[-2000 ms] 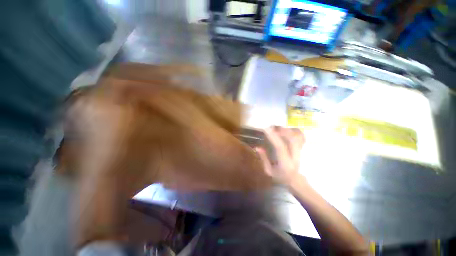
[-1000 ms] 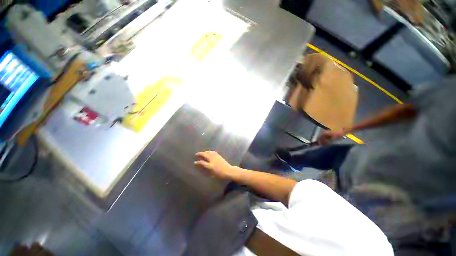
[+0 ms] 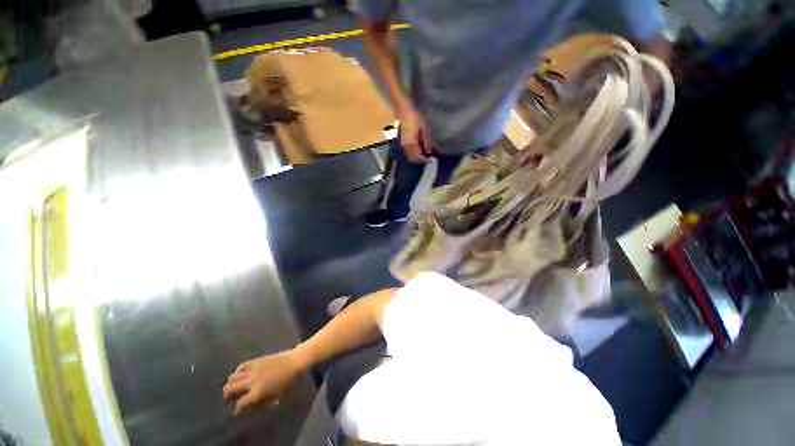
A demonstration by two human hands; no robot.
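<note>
My right hand [image 3: 261, 381] is open and empty, fingers slightly bent, at the near edge of the shiny metal table [image 3: 179, 305]. I cannot tell if it touches the surface. My left hand is not in view. The yellow sewing template [image 3: 57, 305] lies on the white plate [image 3: 17, 261] at the left edge of the picture. A bunch of beige handbags [image 3: 514, 231] with long pale straps [image 3: 649, 96] is to my right, held up by another person.
Another person in a grey-blue shirt [image 3: 471, 70] stands beyond the table; their hand [image 3: 416, 138] hangs down. Brown panels [image 3: 340, 97] are piled beside the table. A red and white object [image 3: 697, 279] is at the right. A yellow floor line [image 3: 296, 41] runs behind.
The view has swung right, away from the machine and screen. The brown piece seen two seconds ago is out of my hands. The other person is nearer, with beige bags now visible.
</note>
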